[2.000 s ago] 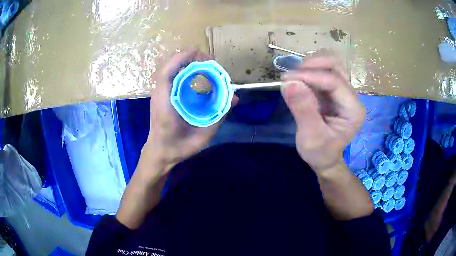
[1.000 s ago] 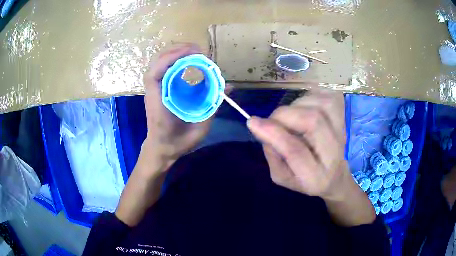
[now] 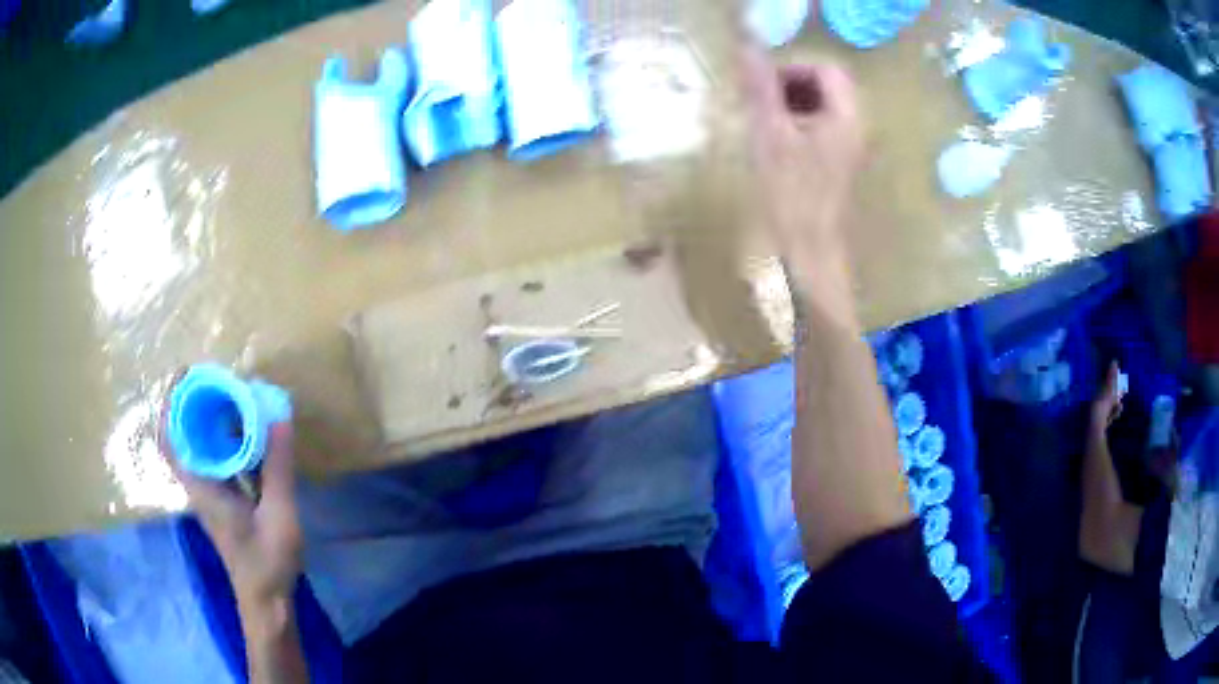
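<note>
My left hand [image 3: 254, 515] holds a light-blue hollow housing [image 3: 211, 425] at the left, over the table's front edge, its round open end facing up to the camera. My right hand [image 3: 806, 154] is stretched to the far side of the table, blurred, with its fingertips beside a pale rounded piece [image 3: 775, 16]; whether it grips that piece cannot be told. A small clear cup [image 3: 546, 361] stands on the stained cardboard pad [image 3: 415, 354], with thin white swabs [image 3: 542, 330] lying by and across it.
Three light-blue housings [image 3: 358, 147] stand at the back left of the pad. More light-blue parts [image 3: 1012, 67] and a pale piece [image 3: 973, 168] lie at the right. Blue bins are below the table; the right one holds ribbed parts [image 3: 925, 448]. Another person's arm [image 3: 1107, 488] shows far right.
The view has shifted, showing more of the table. My left hand and the housing are now lower left. My right hand has left the housing and reached to the back; no swab shows in it.
</note>
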